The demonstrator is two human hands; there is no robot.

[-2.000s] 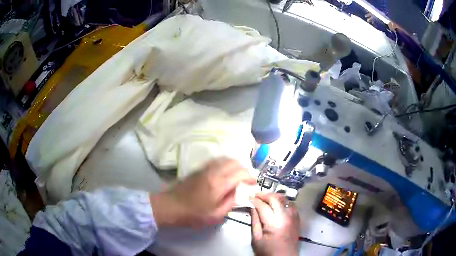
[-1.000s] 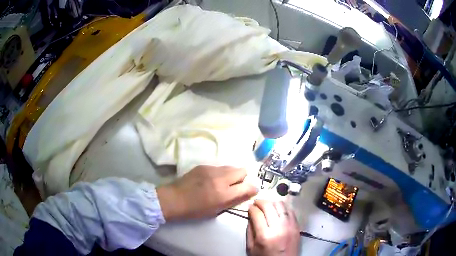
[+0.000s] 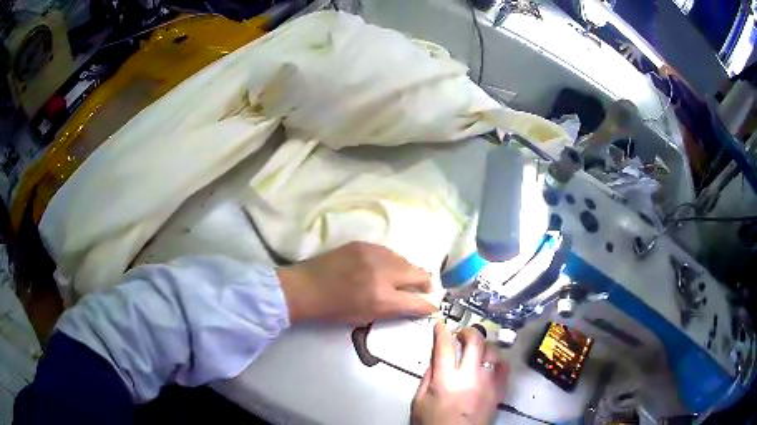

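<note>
Cream garment fabric [image 3: 365,91] lies in a large bunched heap left of the sewing machine head [image 3: 647,315], with a looser part [image 3: 357,203] running toward the needle. My left hand [image 3: 361,284] lies on the near edge of this cloth, its fingertips just left of the presser foot [image 3: 456,309]. My right hand [image 3: 458,378] is just in front of the foot, fingertips raised close to the left ones. Glare and the fingers hide the fabric edge between them. The lower part of my right hand is cut off by the frame.
A control panel with orange characters [image 3: 564,353] sits right of my right hand. A lamp [image 3: 500,203] hangs over the needle area. A yellow taped package [image 3: 124,100] lies behind the cloth. Crumpled scraps [image 3: 627,178] lie behind the machine. A dark slot [image 3: 363,344] shows in the table.
The view has shifted, so the machine head sits further right and lower. My right fingers are more raised and spread at the foot. My left hand stays on the cloth near the foot.
</note>
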